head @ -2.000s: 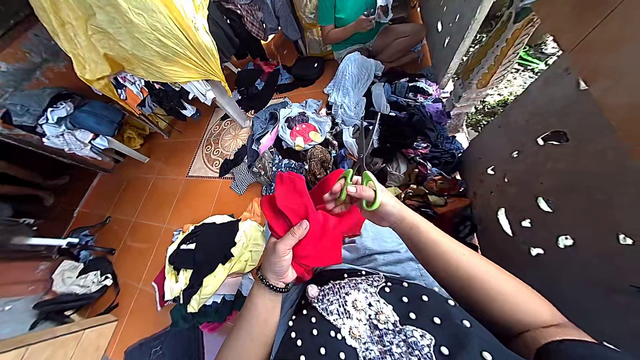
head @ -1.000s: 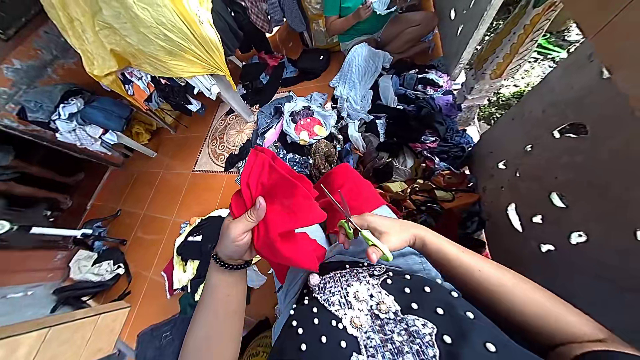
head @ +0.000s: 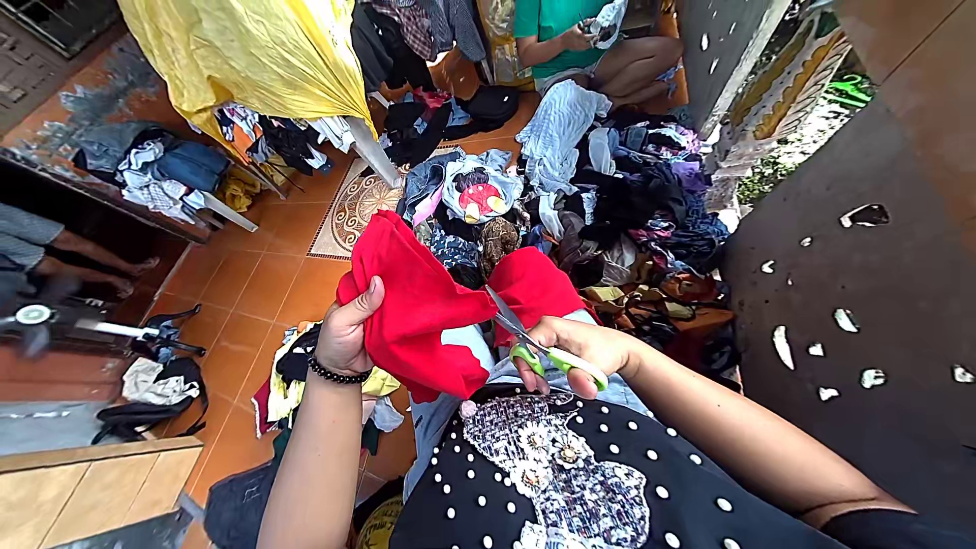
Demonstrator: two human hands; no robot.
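My left hand (head: 349, 335), with a black bead bracelet at the wrist, grips a bunched piece of red cloth (head: 415, 297), thumb on top. My right hand (head: 572, 352) is closed on the handles of green-and-white handled scissors (head: 526, 335). The scissors' blades are somewhat apart and point up and left, at the edge of the red cloth. More red cloth (head: 534, 286) lies over my lap just beyond the blades; whether it joins the held piece is hard to tell.
A large heap of mixed clothes (head: 633, 198) lies ahead, where a person in a green top (head: 557, 30) sits. A smaller cloth pile (head: 297, 374) is on the tiled floor at left. A yellow sheet (head: 259, 61) hangs at upper left; a dark panel with holes (head: 854, 305) stands at right.
Two seconds ago the scissors pointed up, above the cloth; now their blades are at its edge. My left hand has spread the red cloth out and raised it to the left.
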